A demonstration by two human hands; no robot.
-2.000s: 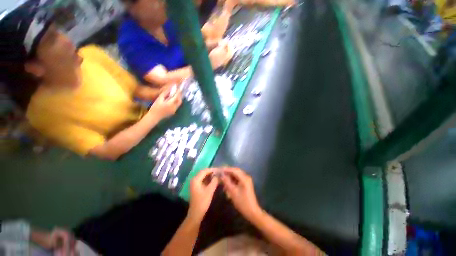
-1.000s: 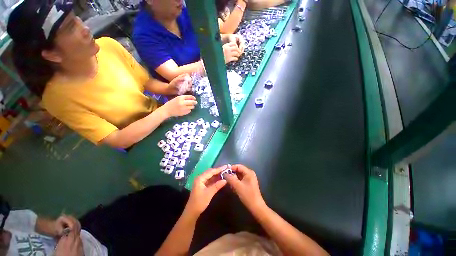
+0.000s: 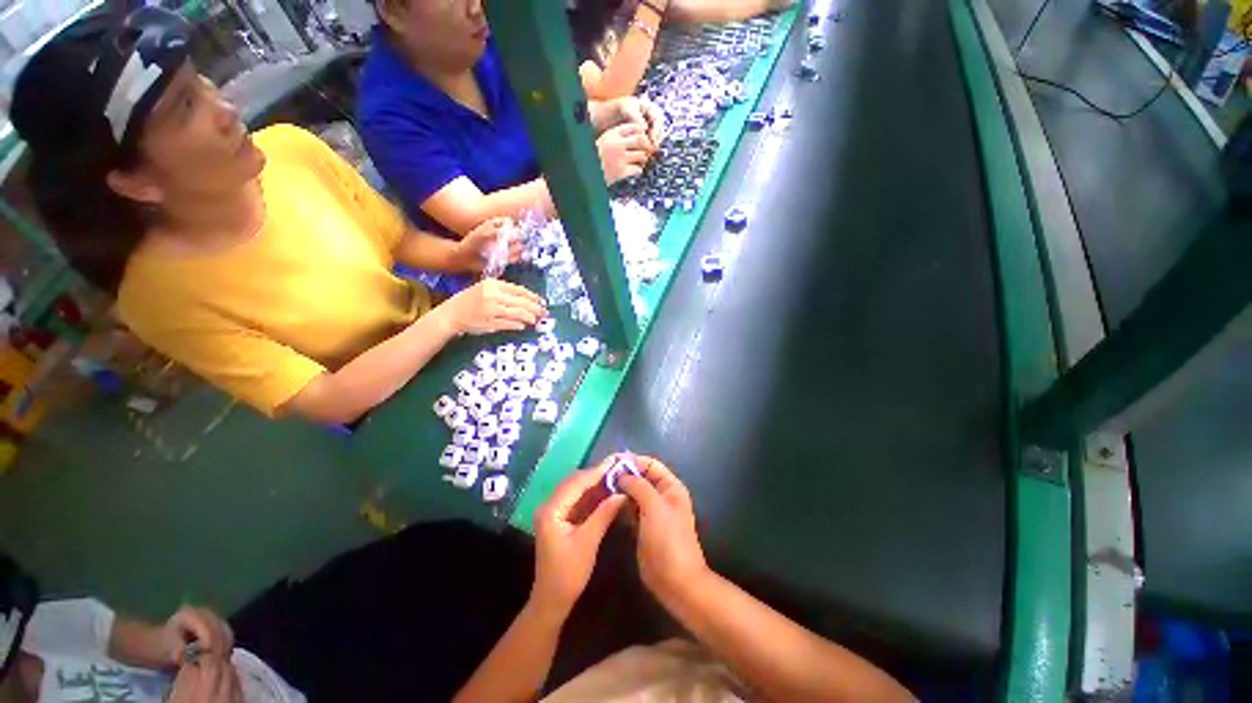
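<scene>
A small white squarish unit (image 3: 621, 471) with rounded corners is held between my two bare hands, over the near left edge of the belt. My left hand (image 3: 574, 525) grips its left side. My right hand (image 3: 662, 515) grips its right side, with a fingertip over its face. The fingers hide much of the unit, and whether a smaller piece is pinched there cannot be told. Loose white housings (image 3: 494, 412) with dark centres lie on the green side table (image 3: 398, 446) left of the belt.
Dark conveyor belt (image 3: 851, 357) with several small units, two nearest (image 3: 713, 267). A green post (image 3: 584, 206) stands at the table edge, beside clear crumpled parts (image 3: 634, 240). Another green post (image 3: 1140, 330) slants at right. Persons in yellow (image 3: 275, 275) and blue (image 3: 453, 131) sit left; another is at lower left.
The view was blurred two seconds ago and is clearer now. My hands stay together on the unit at nearly the same place. The yellow-clad person's hand now reaches the top of the white housings.
</scene>
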